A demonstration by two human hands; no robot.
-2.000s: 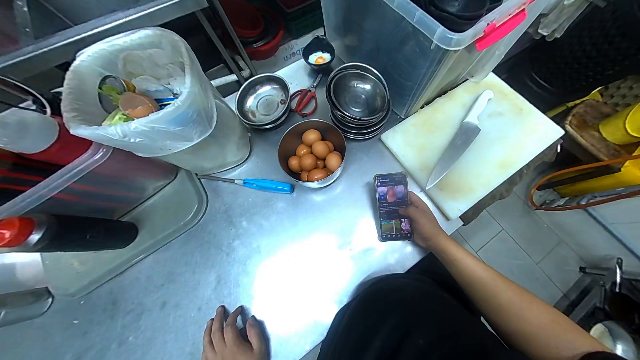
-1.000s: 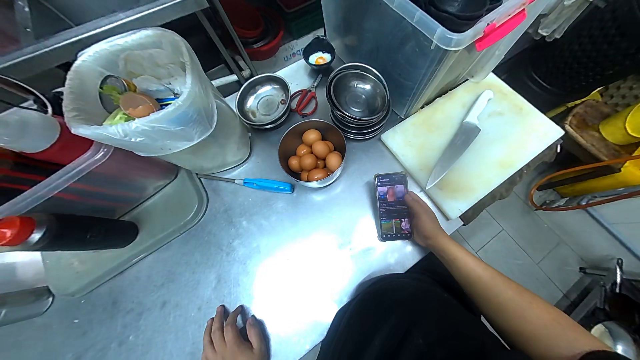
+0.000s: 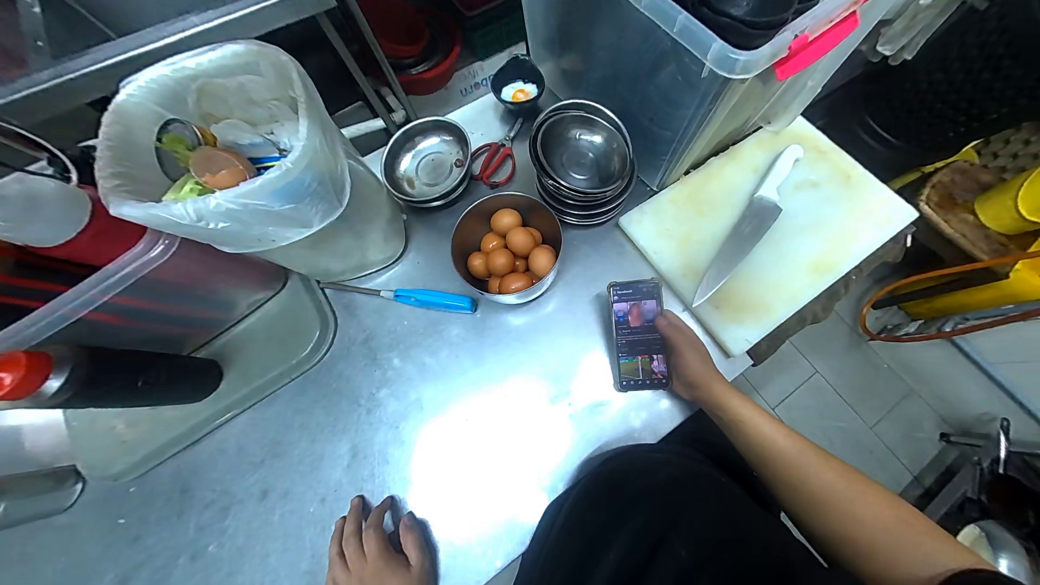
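My right hand (image 3: 689, 357) holds a lit smartphone (image 3: 639, 335) over the steel counter, thumb on the screen's edge, just left of a white cutting board (image 3: 845, 219). A white-handled chef's knife (image 3: 751, 223) lies on that board. At the bottom, my left hand (image 3: 380, 546) rests on the steel counter (image 3: 325, 455) with fingers apart, holding nothing. Brown eggs (image 3: 520, 240) fill a steel bowl (image 3: 546, 288) in the middle. Left of it lies a tool with a blue handle (image 3: 435, 301). Behind are red-handled scissors (image 3: 494, 162) and a small black bowl (image 3: 517, 75) with a cracked egg.
A bin lined with a white bag (image 3: 317, 162) holds an eggshell and scraps at upper left. Steel bowls (image 3: 585, 154) are stacked near a clear plastic tub (image 3: 617, 73). A red-capped black bottle (image 3: 122, 378) lies over a tray (image 3: 244, 386) at left.
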